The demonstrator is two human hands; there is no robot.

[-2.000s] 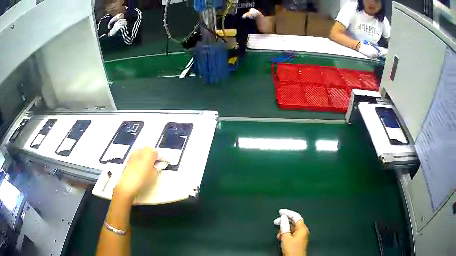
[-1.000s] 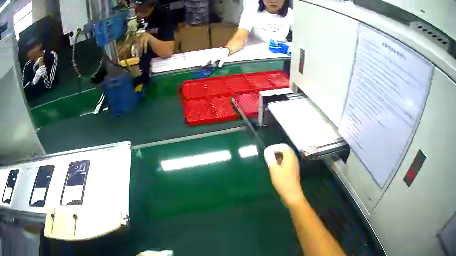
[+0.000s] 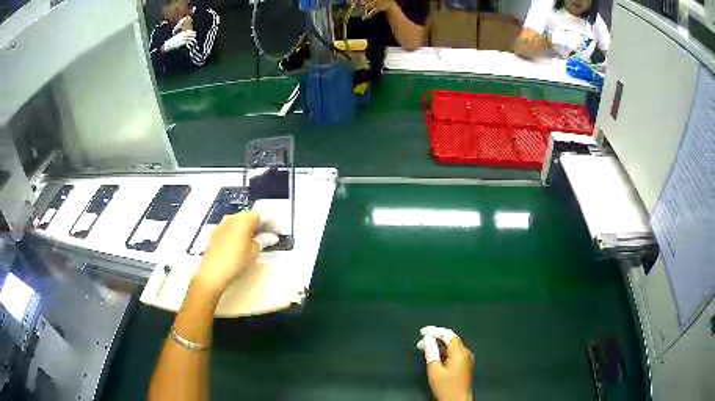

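My left hand point(image 3: 231, 254), with a pale cot on a fingertip, grips the lower end of a phone housing point(image 3: 270, 192) over the near right end of the left white belt point(image 3: 310, 211). The housing has a dark upper part and a pale lower patch. It overlaps another housing point(image 3: 215, 223) on the belt; whether it touches the belt is unclear. My right hand point(image 3: 448, 364) is over the green surface at the lower middle, white-cotted fingertips close together. A dark spot shows between them; I cannot tell if it is a held part.
More housings point(image 3: 159, 217) lie in a row on the left belt. A short white belt point(image 3: 604, 192) sticks out of the grey cabinet point(image 3: 655, 102) at right. A dark housing point(image 3: 605, 368) lies at lower right. A red tray point(image 3: 502, 129) and several people are beyond the bench.
The view has turned back left. My right hand, which held a thin dark housing edge-on near the right belt, has come back to the lower middle. My left hand now grips a housing.
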